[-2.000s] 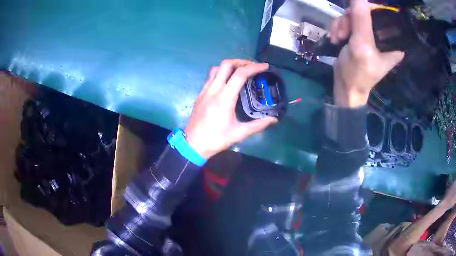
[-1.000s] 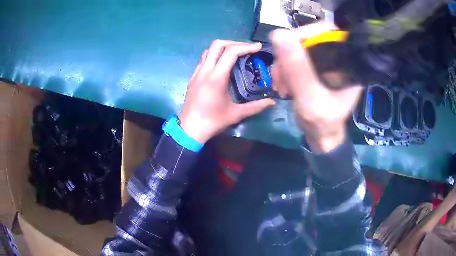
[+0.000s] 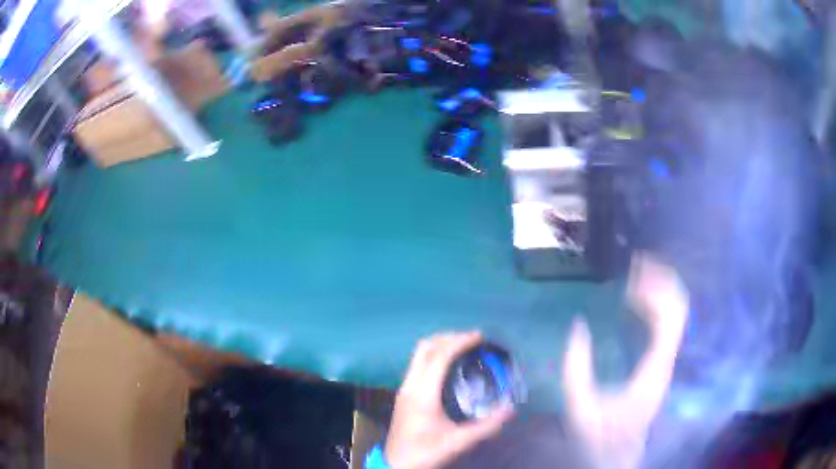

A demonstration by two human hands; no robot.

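A black housing (image 3: 478, 383) with a round opening and blue inside is held near the bench's front edge. My left hand (image 3: 431, 394) is around its left side, thumb below and fingers above. My right hand (image 3: 623, 366) is to the right of the housing, blurred, with thumb and fingers apart and nothing seen between them. The white screw feeder (image 3: 541, 224) with a dark base stands beyond my hands. The electric screwdriver cannot be made out in the blur.
Black units with blue parts (image 3: 458, 142) stand behind on the green mat (image 3: 302, 229), more along the far side. A carton (image 3: 147, 101) is at the far left. An open carton (image 3: 110, 385) with dark parts is below the bench edge. A large blurred shape is at right.
The view has swung up and left, showing more bench. My right hand has come away from the housing and the yellow-banded screwdriver and opened. My left hand still holds the housing.
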